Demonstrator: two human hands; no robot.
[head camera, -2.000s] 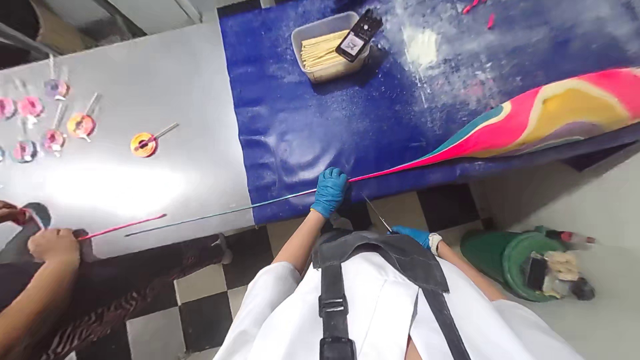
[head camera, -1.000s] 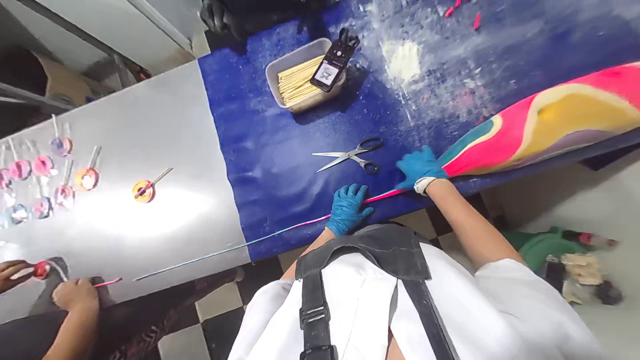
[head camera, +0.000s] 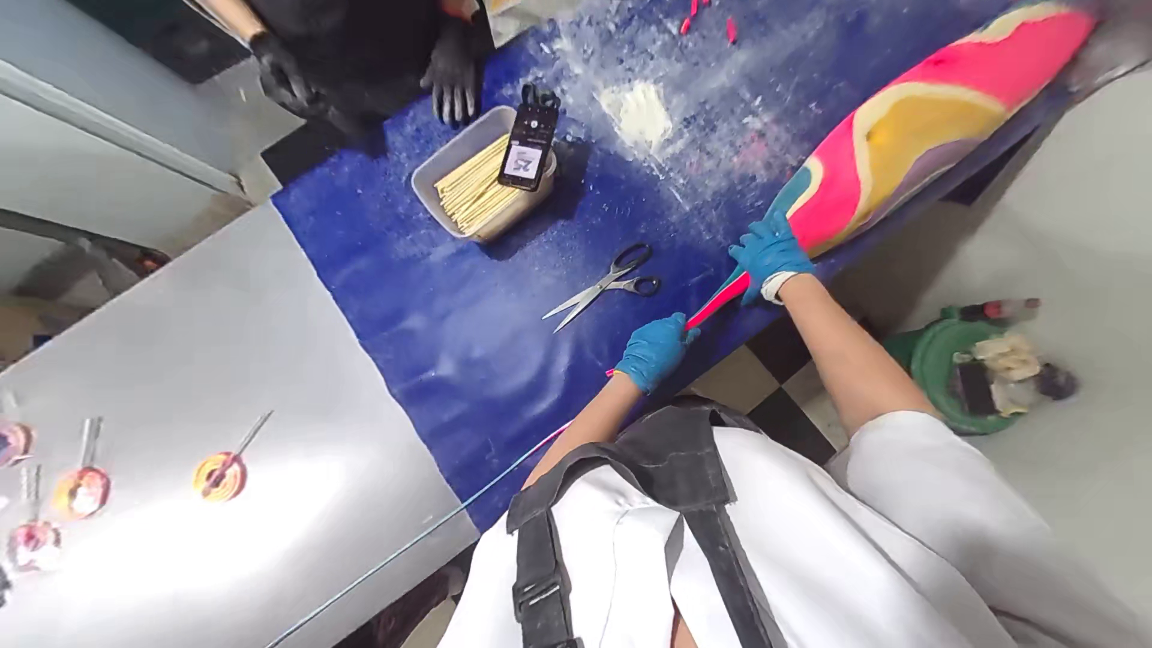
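A thick roll of pink, yellow, teal and cream candy (head camera: 909, 153) lies along the table's right part, tapering toward me. Around its narrow neck, my right hand (head camera: 772, 250) in a blue glove rests with curled fingers. My left hand (head camera: 655, 351), gloved too, grips the drawn-out pink candy strand (head camera: 720, 304) lower down. A thin bluish candy rope (head camera: 405, 547) runs from beside my left forearm to the lower left. Scissors (head camera: 601, 286) with black handles lie slightly spread on the blue sheet, above my left hand.
A plastic tub (head camera: 432, 180) of wooden sticks carries a phone-like device (head camera: 531, 148). Lollipops (head camera: 219, 475) lie on the metal table (head camera: 225, 333). A person with black gloves (head camera: 453, 81) stands across. White powder (head camera: 639, 112) dusts the blue sheet (head camera: 432, 297). A green bin (head camera: 936, 373) stands at right.
The scissors, near my right hand two seconds ago, came to lie on the sheet. Both hands have moved right along the candy. The view has swung right; the person with black gloves shows more.
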